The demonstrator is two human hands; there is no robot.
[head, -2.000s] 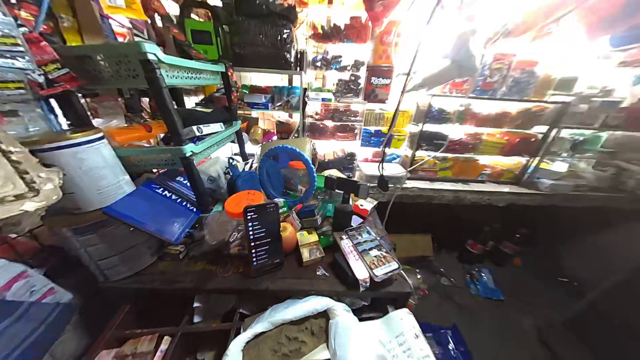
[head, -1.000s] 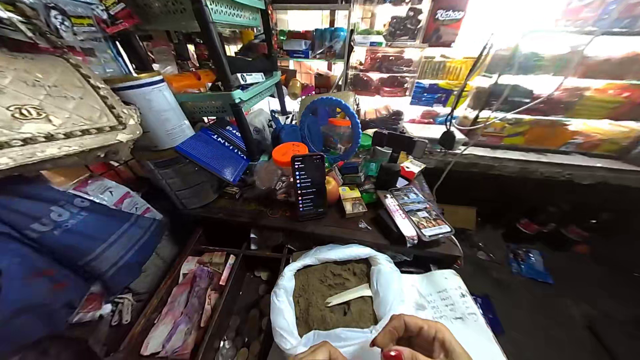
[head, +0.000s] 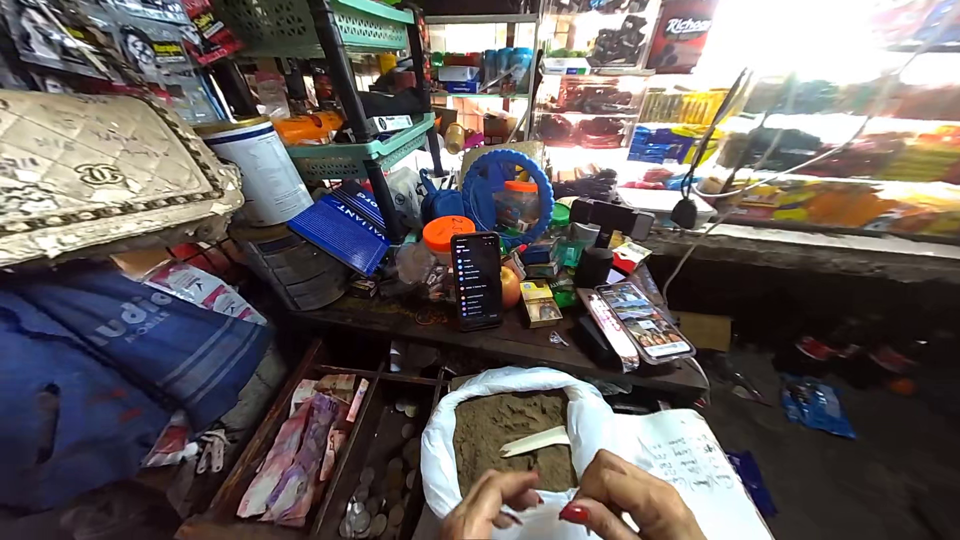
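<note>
At the lower edge my left hand (head: 491, 506) and my right hand (head: 630, 499) are over the near rim of a white plastic bag (head: 442, 457), fingers bent and the two hands a little apart. Whether the fingers pinch something thin cannot be made out. Brown powder (head: 487, 427) fills the bag, whose rim is rolled down. A pale flat scoop or stick (head: 535, 442) lies in the powder, just beyond my hands. Beside the bag, to the right, is a sheet of paper (head: 675, 465) with handwriting, partly behind my right hand.
A wooden drawer (head: 270, 442) left of the bag holds banknotes (head: 307, 442) and coins (head: 375, 495). Beyond stand an upright phone (head: 476, 281), another phone (head: 646, 322), an apple (head: 510, 288) and an orange-lidded jar (head: 448, 234). A quilted bag (head: 105, 169) and blue cloth (head: 127, 345) hang at the left.
Both hands have come into view since the earliest frame, and more of them shows now than one second ago. The view has turned down and to the left.
</note>
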